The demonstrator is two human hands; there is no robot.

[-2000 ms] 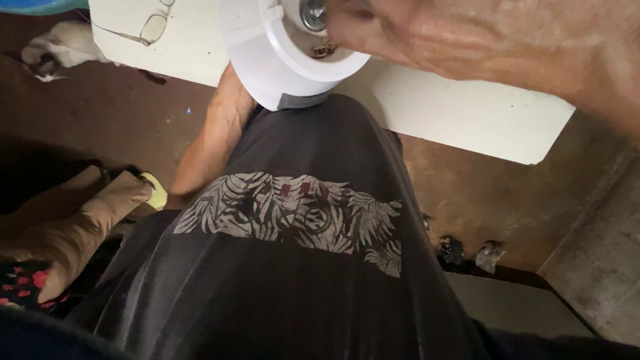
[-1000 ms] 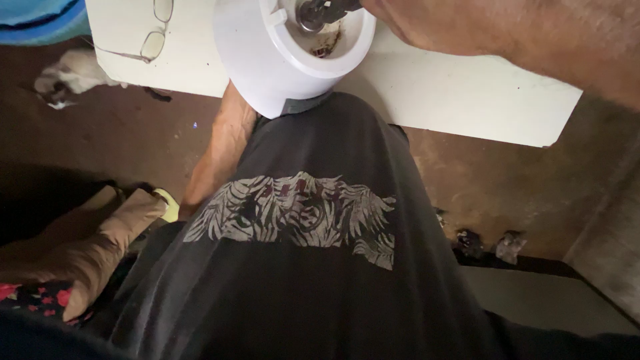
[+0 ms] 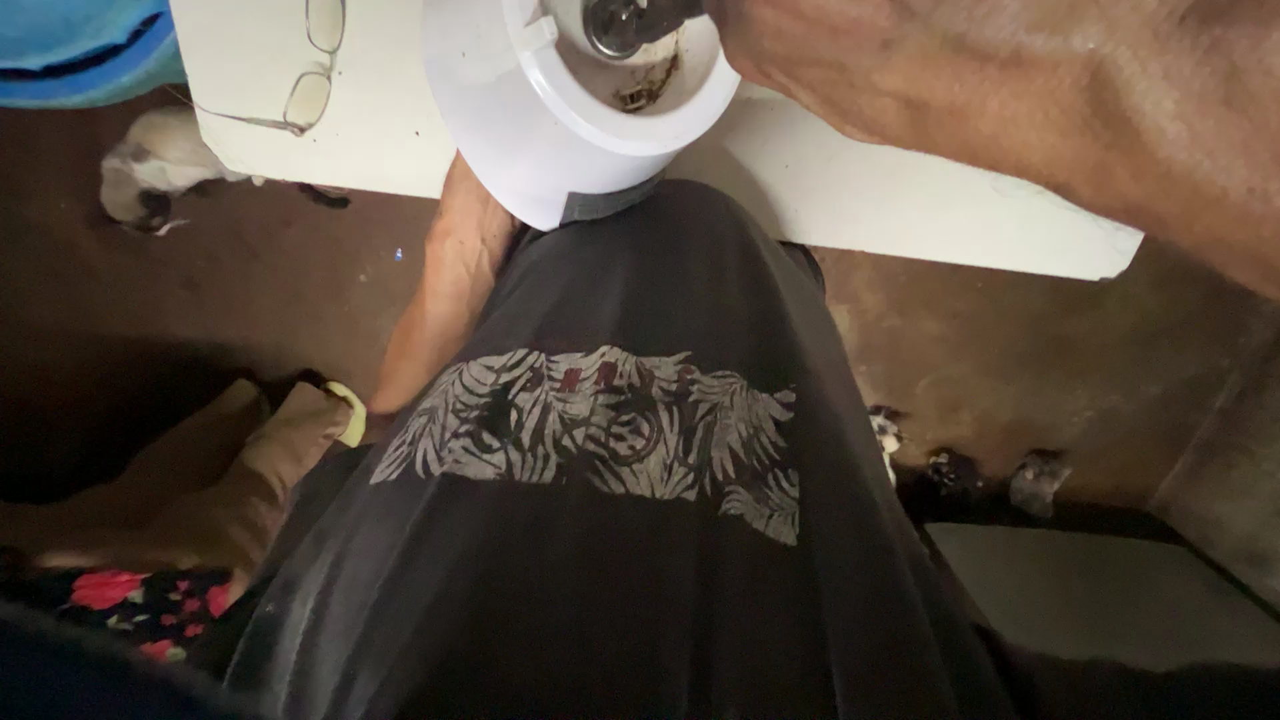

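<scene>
A white plastic housing [image 3: 540, 130] with a round, open rim stands at the table edge against the dark shirt. Inside it lie brown residue and a small metal part [image 3: 632, 97]. My right hand [image 3: 790, 50], cut off by the top edge, grips a dark metal tool [image 3: 665, 15]. A round, shiny metal piece [image 3: 612, 25] shows at the tool's end, inside the rim; whether the two are joined cannot be told. My left forearm [image 3: 440, 280] reaches up behind the housing, which hides the left hand.
Eyeglasses [image 3: 308, 95] lie on the white tabletop [image 3: 900, 200] left of the housing. A blue plastic container [image 3: 90, 60] is at upper left. A cat [image 3: 165, 160] is on the floor below it. Another person's legs [image 3: 240, 460] are at lower left. Several small items lie right.
My right hand has shifted a little to the right over the housing, and more of the dark tool and the housing's inside shows. The left forearm stays behind the housing.
</scene>
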